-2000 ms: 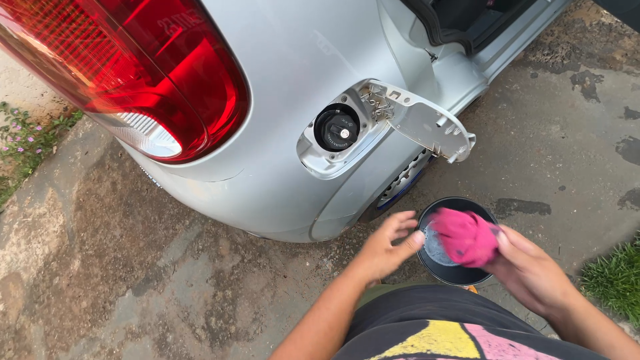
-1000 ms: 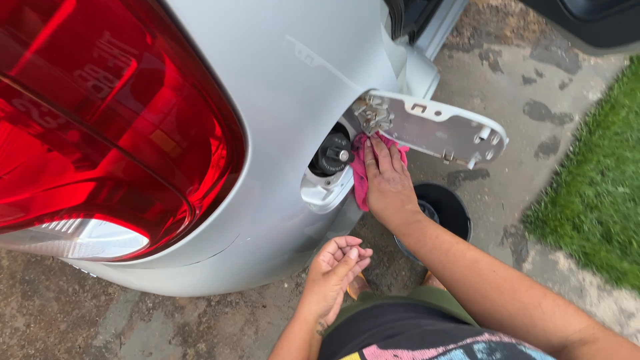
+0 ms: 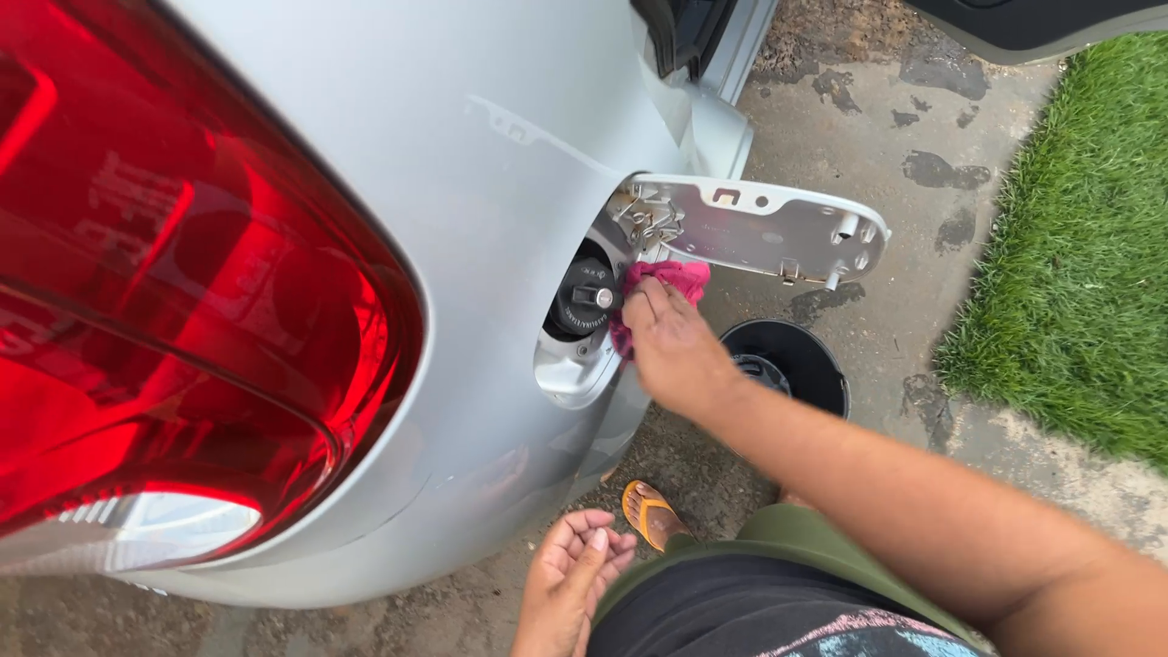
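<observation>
My right hand (image 3: 673, 342) grips a pink cloth (image 3: 686, 276) and presses it against the right edge of the fuel filler recess (image 3: 568, 376) of a silver car. Just left of the cloth is the black fuel cap (image 3: 584, 297), seated in the recess. The fuel door (image 3: 766, 228) stands swung out, above and to the right of my hand. My left hand (image 3: 579, 570) is low in the view, near my waist, with fingers loosely curled and nothing seen in it. Part of the cloth is hidden under my right hand.
A black bucket (image 3: 808, 365) stands on the concrete ground behind my right forearm. The red tail light (image 3: 210, 274) fills the left side. Grass (image 3: 1077, 255) lies at the right, and a dark car door (image 3: 1013, 23) juts in at the top right. My sandalled foot (image 3: 650, 513) is below the bumper.
Two seconds ago both hands were over the bucket with the pink cloth; since then my right hand has brought it to the filler recess. From one second ago it has shifted slightly down the recess edge.
</observation>
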